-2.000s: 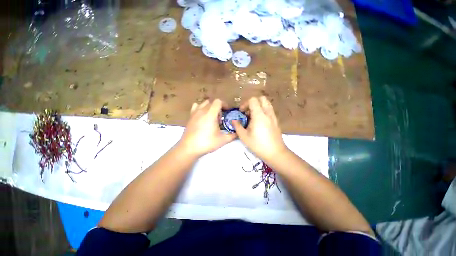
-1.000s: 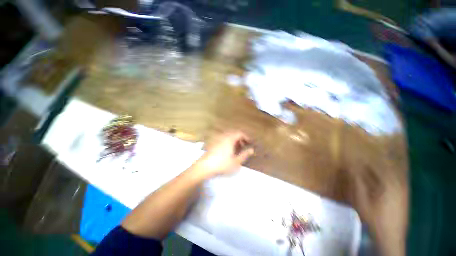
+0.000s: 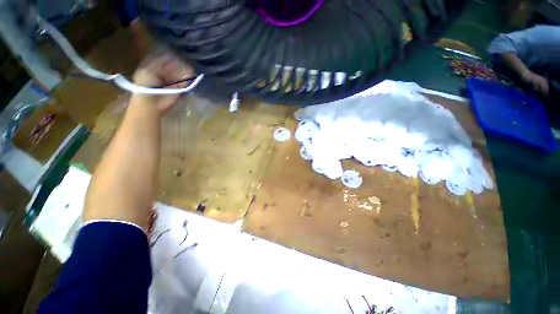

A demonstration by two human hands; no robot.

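Note:
My left hand (image 3: 161,75) is at the upper left, arm stretched out, fingers curled; a white curved strip (image 3: 132,88) crosses in front of its wrist. Whether the fingers hold anything is unclear. A large dark ribbed object (image 3: 245,58) with a purple ring covers the top centre, right of my hand. My right hand is not in view. Thin wire leads (image 3: 184,236) lie on the white sheet (image 3: 258,270); my left forearm hides most of the main wire pile. The black housing is not visible.
Many translucent white discs (image 3: 393,135) are heaped on the brown board (image 3: 368,239). More leads (image 3: 374,308) are cut off at the bottom edge. A blue tray (image 3: 509,116) is at the upper right, beside another person's arm (image 3: 522,67).
The view has shifted. My left hand has moved from the board's middle to the upper left. My right arm has left the picture. The dark ribbed object now fills the top centre.

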